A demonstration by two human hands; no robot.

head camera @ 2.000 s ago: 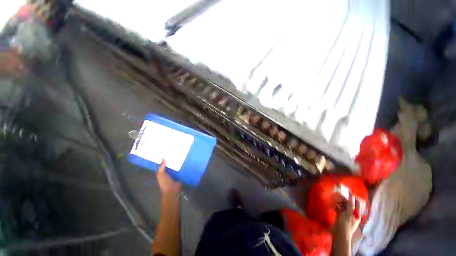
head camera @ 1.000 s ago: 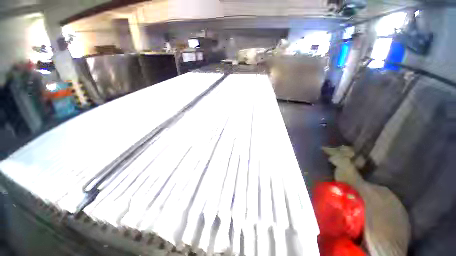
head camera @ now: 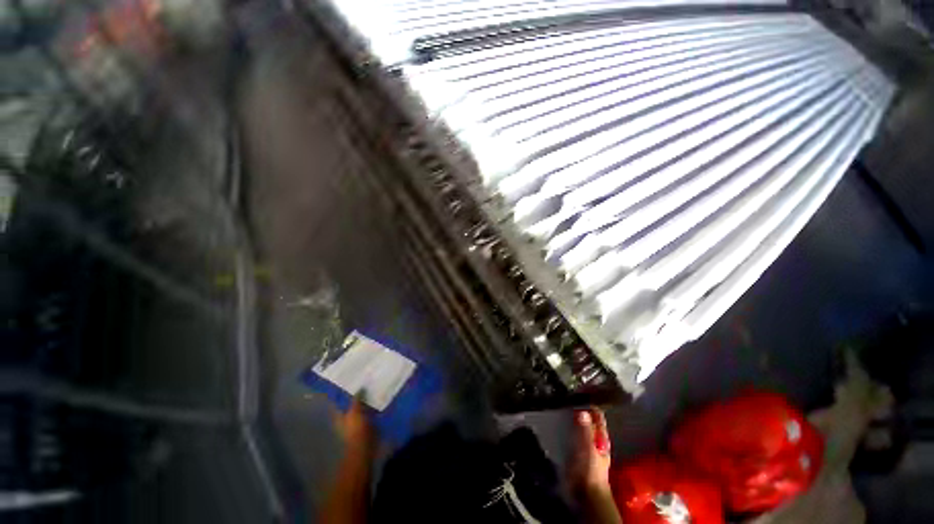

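The blue clipboard (head camera: 415, 411) is low, left of centre, tilted, with a white record sheet (head camera: 369, 370) under its clip. My left hand (head camera: 355, 428) grips its near edge, the thumb on the sheet. My right hand (head camera: 588, 452) is at the bottom, just below the near corner of the rack (head camera: 492, 256). A short red thing, which looks like the red pen (head camera: 602, 434), shows in its fingers. Blur hides whether this hand touches the rack. Small shiny fittings line the rack's side, below its ribbed white top (head camera: 655, 174).
Red plastic bags (head camera: 753, 450) lie on the floor at lower right, beside a beige sack (head camera: 845, 440). A pale line or hose (head camera: 246, 348) runs along the dark floor at left. The rack fills the upper middle and right.
The view swung up over the rack top, with no hands in it, then back down. Compared with two seconds ago, my right hand is further left, away from the red bags, and the clipboard is lower.
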